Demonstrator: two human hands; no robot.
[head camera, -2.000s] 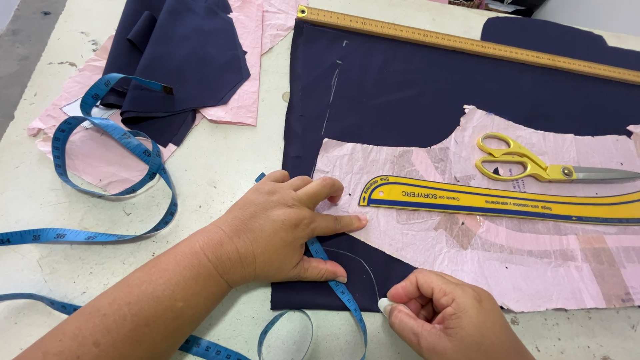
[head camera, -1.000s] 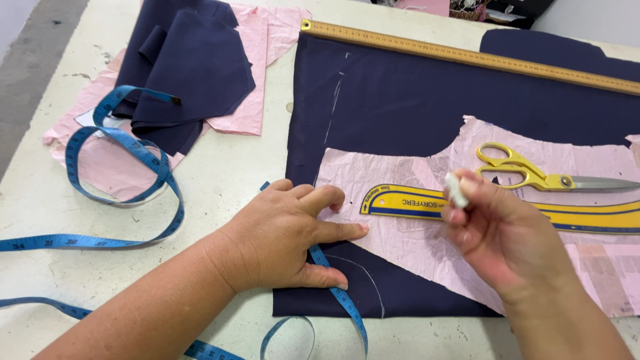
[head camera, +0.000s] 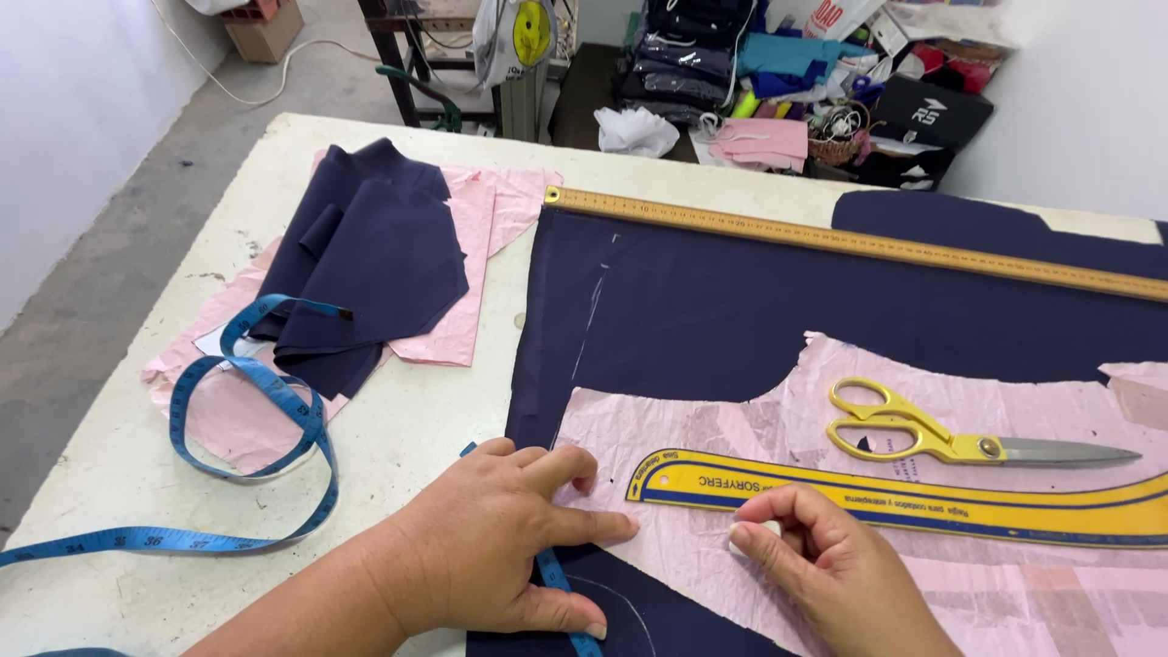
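My left hand presses down on a blue tape measure and the edge of a pink paper pattern, both lying over dark navy fabric. Between the thumb and fingers of my right hand is a small white piece of chalk, held over the pattern. A yellow and blue curved ruler rests on the paper just beyond that hand. Yellow-handled scissors lie past the ruler, their blades pointing right. A curved white line shows on the fabric right of my left thumb.
A wooden ruler crosses the fabric's far edge. Folded navy pieces lie on pink paper at the left, with loops of the tape beside them. Beyond the white table are bagged garments, a wicker basket and a black box.
My right hand moved from the curved white line up over the curved ruler, then back down to the ruler's near side, keeping the chalk. The left hand stays on the tape. The view has tilted up.
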